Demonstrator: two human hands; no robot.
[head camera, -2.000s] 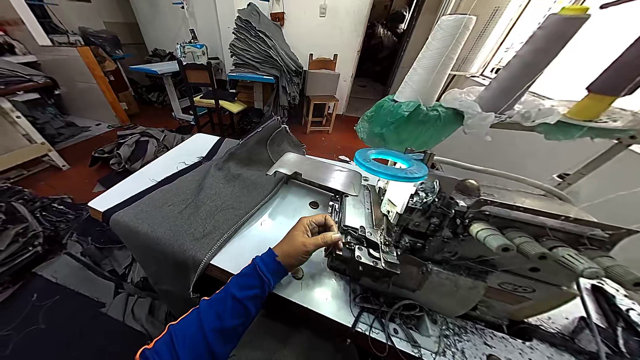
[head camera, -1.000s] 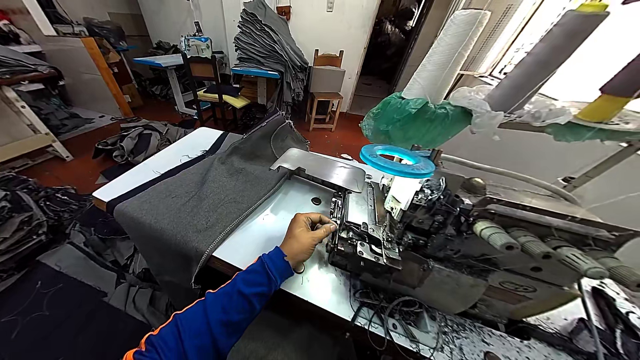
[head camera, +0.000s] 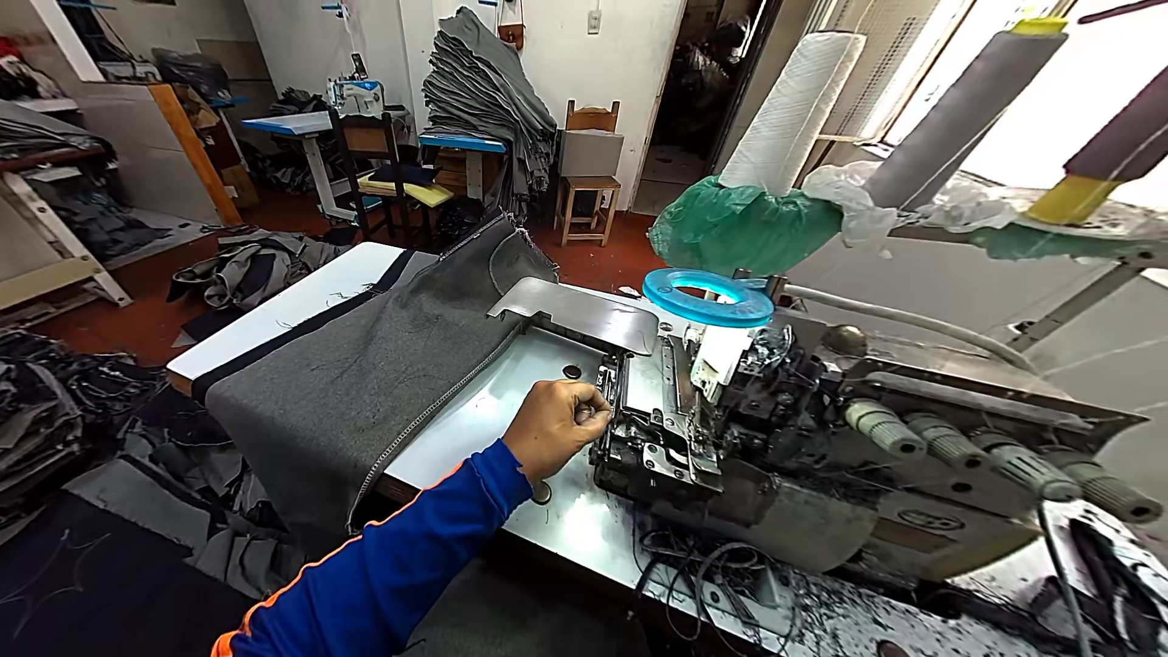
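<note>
My left hand (head camera: 558, 424), in a blue sleeve with an orange stripe, is at the left side of an overlock sewing machine (head camera: 776, 420). Its thumb and index finger are pinched together beside the machine's metal mechanism (head camera: 671, 456); whether a thread lies between them is too small to tell. A flat metal cover plate (head camera: 584, 315) stands out above the bed, behind the hand. To the left, grey fabric with an overlocked edge (head camera: 365, 383) drapes over the white table. A blue ring-shaped lamp (head camera: 708, 297) sits above the needle area. My right hand is not in view.
Large thread cones (head camera: 794, 109) stand behind the machine on a rack with green plastic (head camera: 744, 224). Loose cords (head camera: 721, 570) and dark lint lie at the table's front edge. Fabric heaps (head camera: 73, 411) cover the floor at left. Behind are a wooden chair (head camera: 589, 173) and stacked grey cloth (head camera: 484, 91).
</note>
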